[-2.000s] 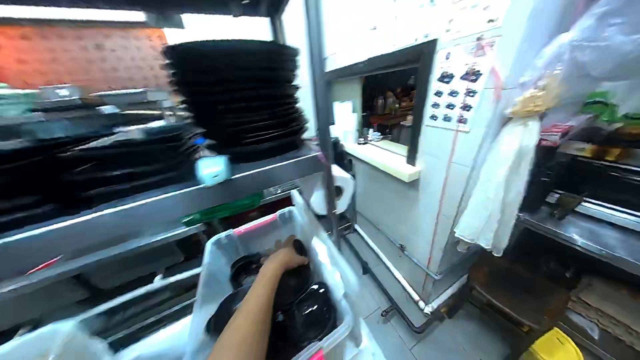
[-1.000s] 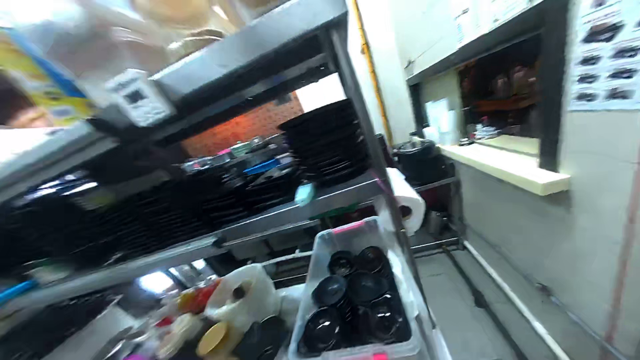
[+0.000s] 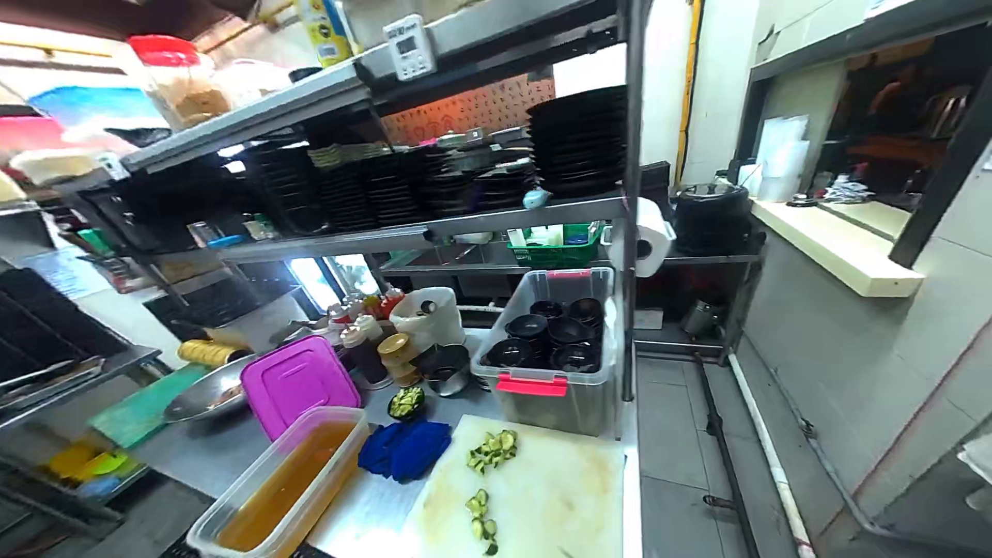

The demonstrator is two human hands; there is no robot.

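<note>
Neither of my hands shows in the head view now. Two small heaps of cut green vegetable (image 3: 493, 451) lie on a white cutting board (image 3: 566, 496). A folded blue cloth (image 3: 404, 449) touches the steel counter left of the board. Behind the cloth stands a small dark bowl of cut green pieces (image 3: 407, 403). The clear plastic bin (image 3: 554, 399) with red latches holds several black bowls (image 3: 570, 330). At the front left is a clear tub of brown liquid (image 3: 291, 480), with a purple plastic lid (image 3: 301, 385) leaning behind it.
Squeeze bottles (image 3: 363, 353), a white tub (image 3: 428, 318) and a metal bowl (image 3: 205, 391) stand at the back and left. Overhead, a steel shelf (image 3: 511, 221) carries stacked black plates (image 3: 577, 143). A paper roll (image 3: 642, 236) hangs beside the shelf post. Floor pipes (image 3: 763, 442) run along the right wall.
The bare hand that reached into the bin of black bowls two seconds ago is out of view. The view has swung left and down, showing the board and counter.
</note>
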